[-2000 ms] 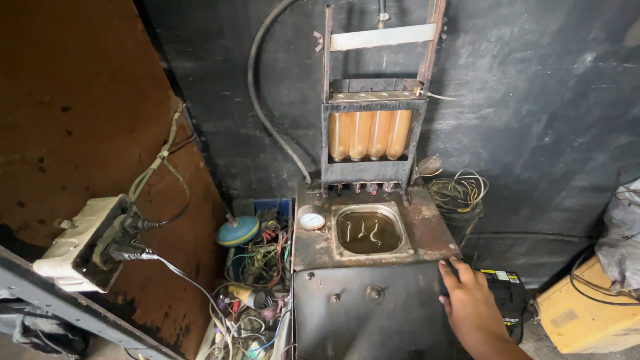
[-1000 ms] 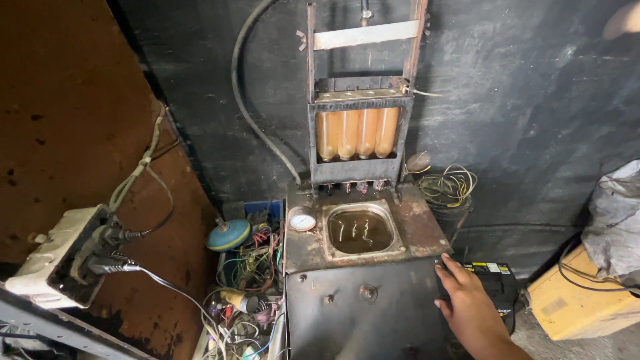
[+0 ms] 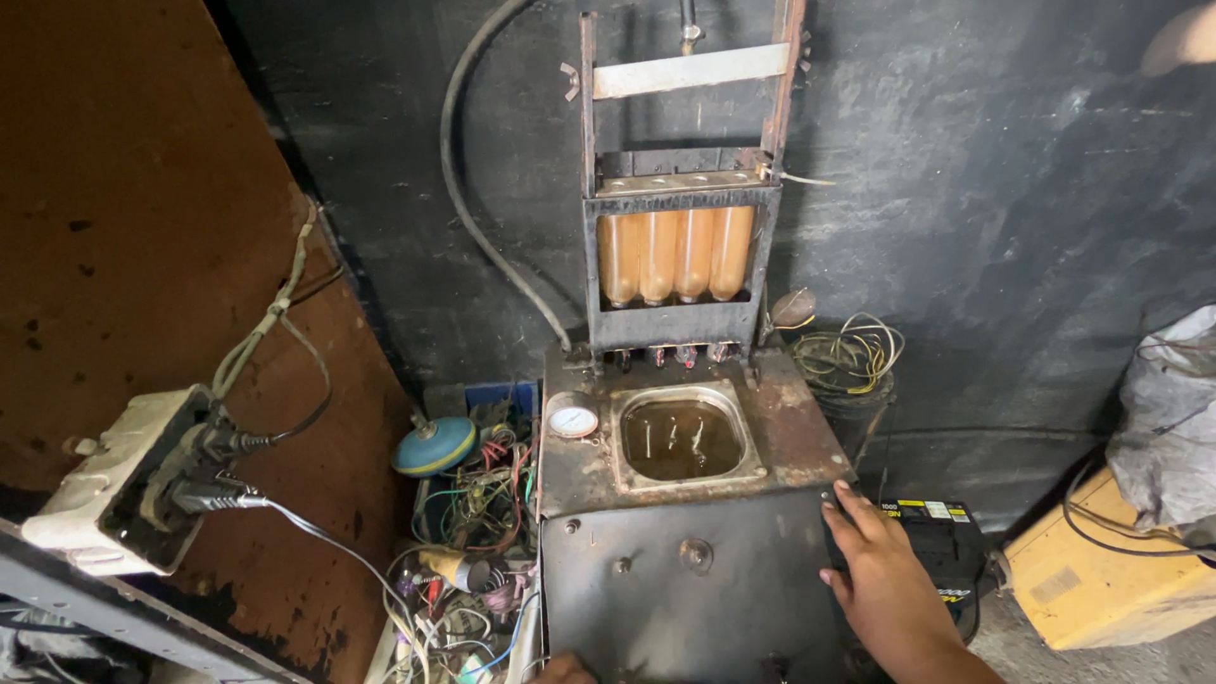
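My right hand (image 3: 879,565) rests on the right edge of a black metal machine cabinet (image 3: 655,589), its fingers spread. Only the fingertips of my left hand (image 3: 563,670) show at the bottom edge, by the cabinet's lower left side; what they touch is hidden. On the cabinet's top lie a square metal basin (image 3: 682,437) of dark liquid and a round pressure gauge (image 3: 572,415). Behind them stands an upright metal frame (image 3: 679,328) with several glass tubes (image 3: 676,252) of amber liquid.
At the left are an electrical outlet box (image 3: 123,475) with plugs and a bin of tangled wires (image 3: 484,494). A black battery (image 3: 936,541) and a yellow box (image 3: 1107,565) stand at the right. A black hose (image 3: 456,161) hangs behind. A blurred, skin-toned shape (image 3: 1183,43) shows top right.
The fingertips of my left hand have come into view at the bottom edge. My right hand stays at the cabinet's right edge.
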